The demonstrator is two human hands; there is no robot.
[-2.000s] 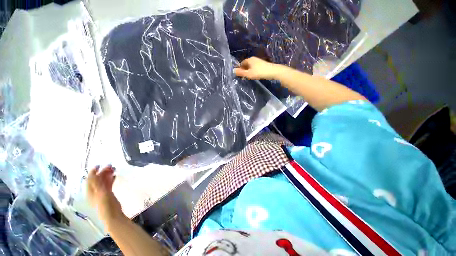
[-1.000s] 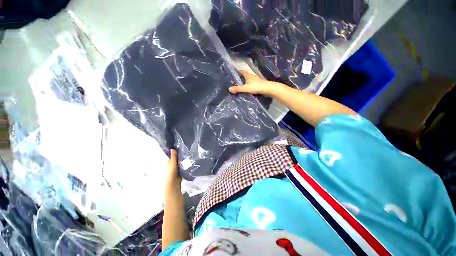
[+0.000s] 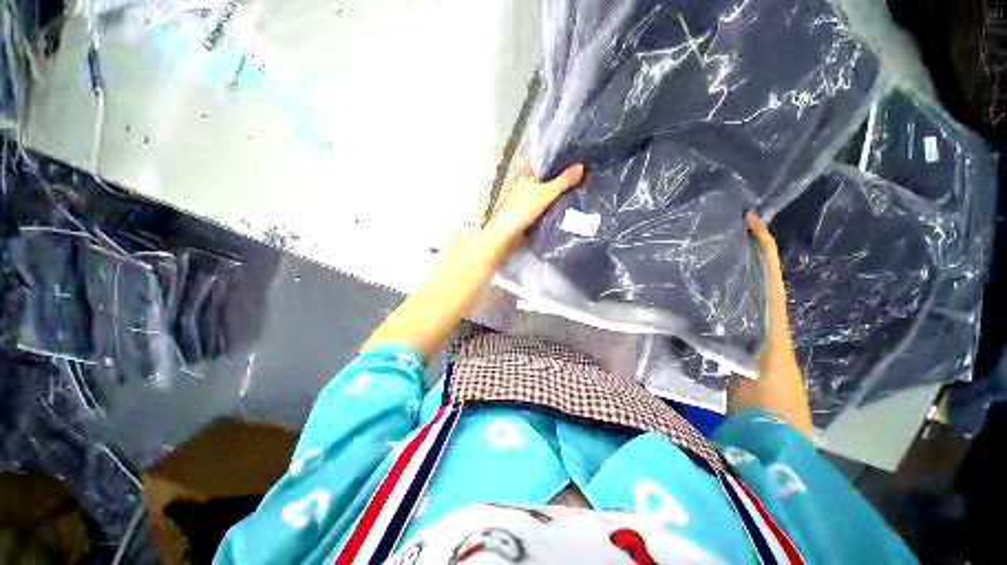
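Observation:
A bagged garment (image 3: 707, 110), dark cloth under glossy clear plastic with a small white sticker near its lower left, is held in front of me at the right part of the table. My left hand (image 3: 536, 204) grips its left edge, thumb on top. My right hand (image 3: 770, 265) grips its right edge; most of its fingers are hidden by the bag. The bag's white-edged end points towards my body. More bagged garments (image 3: 894, 265) lie to the right, partly beside and behind it.
The pale table top (image 3: 320, 132) is at the left, with its front edge slanting down to the right. Bagged dark garments (image 3: 133, 292) lie below it at the far left. A brown cardboard box (image 3: 232, 464) is at the lower left. Something blue (image 3: 698, 415) shows below the bag.
The view has swung to the right. The bagged garment has moved over to the right part of the table, beside the other bagged garments, with both hands still on its edges.

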